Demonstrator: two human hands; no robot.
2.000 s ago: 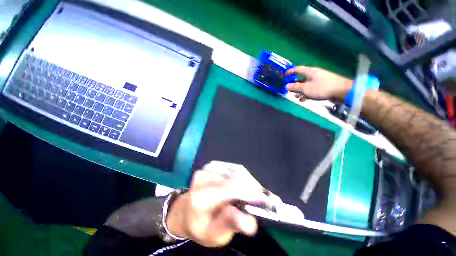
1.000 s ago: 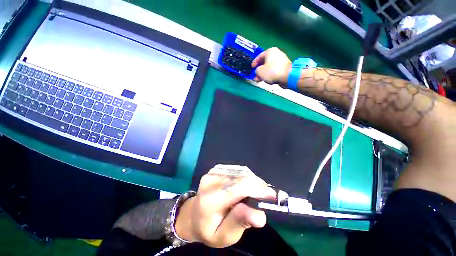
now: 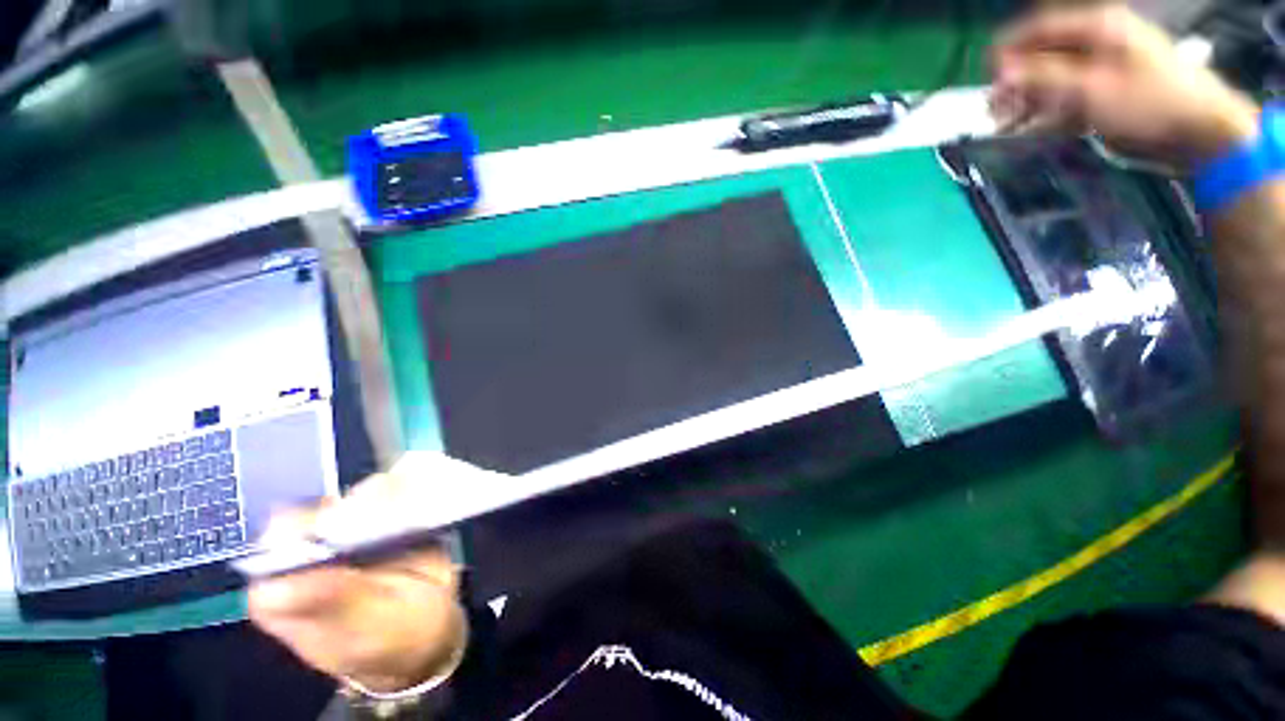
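My left hand [image 3: 369,599], at the lower left, grips one end of a thin panel [image 3: 733,418], perhaps a display assembly. The panel shows nearly edge-on and slants up to the right, past the front of the black foam pad [image 3: 634,324]. My right hand [image 3: 1106,88] is blurred at the upper right, above the bench's rear edge; whether it holds anything cannot be told. A blue screw bin [image 3: 414,172] with small dark pieces stands on the white rear edge.
A silver laptop base with keyboard [image 3: 155,437] lies at the left. A black electric screwdriver [image 3: 822,124] lies on the rear edge. Film-covered dark panels [image 3: 1092,268] are at the right. A blurred pale band [image 3: 331,226] crosses the bench beside the base.
My right hand has left the blue bin and moved to the upper right. The panel in my left hand now shows longer and slanted. The view has turned right, bringing the screwdriver into sight.
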